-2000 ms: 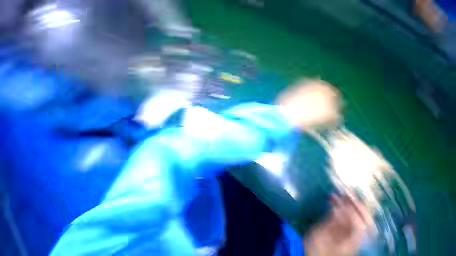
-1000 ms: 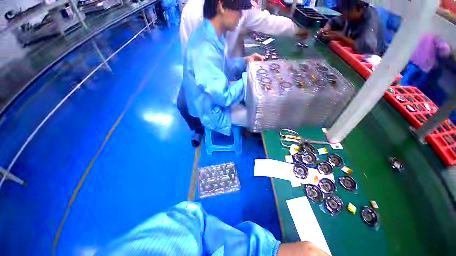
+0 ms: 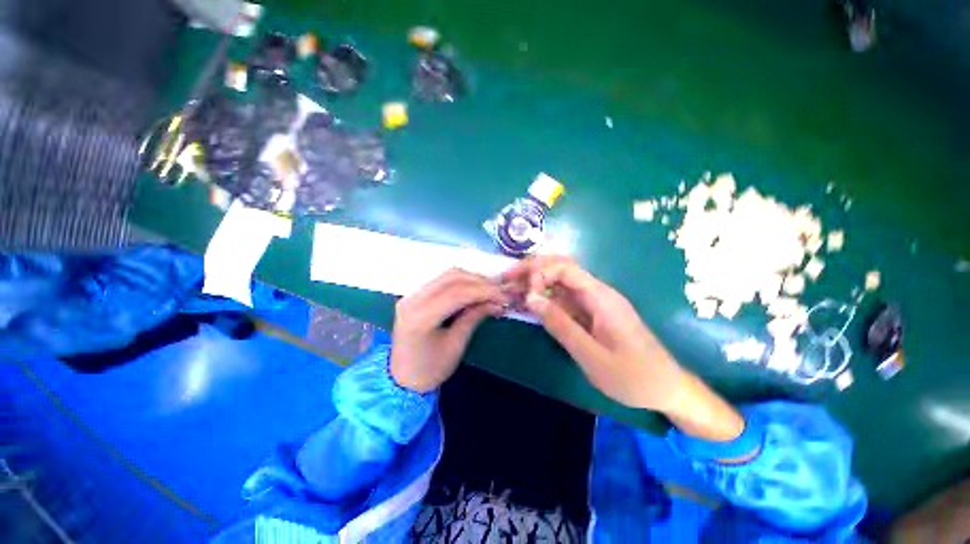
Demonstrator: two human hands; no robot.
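Observation:
My left hand (image 3: 441,324) and my right hand (image 3: 601,335) meet at the fingertips over the near edge of the green bench. A small item is pinched between them; it is mostly hidden by the fingers and too small to name. A round electronic housing (image 3: 520,227), dark with a pale centre, lies just beyond the fingertips. A pouch battery (image 3: 546,190) with a yellow end lies at its far side. A long white strip (image 3: 372,257) lies flat, its right end partly under my hands.
Several round housings (image 3: 343,68) and batteries cluster at left, with looped yellowish scissors (image 3: 167,149) and a second paper strip (image 3: 236,253). Ribbed blister trays (image 3: 64,170) stand far left. A heap of white square pieces (image 3: 745,250), thin white rings (image 3: 824,345) and a dark housing (image 3: 884,330) lie at right.
The view has swung from the aisle and neighbouring workers to the bench in front of me. Both hands are now in view together at the fingertips; one second ago only part of one hand showed.

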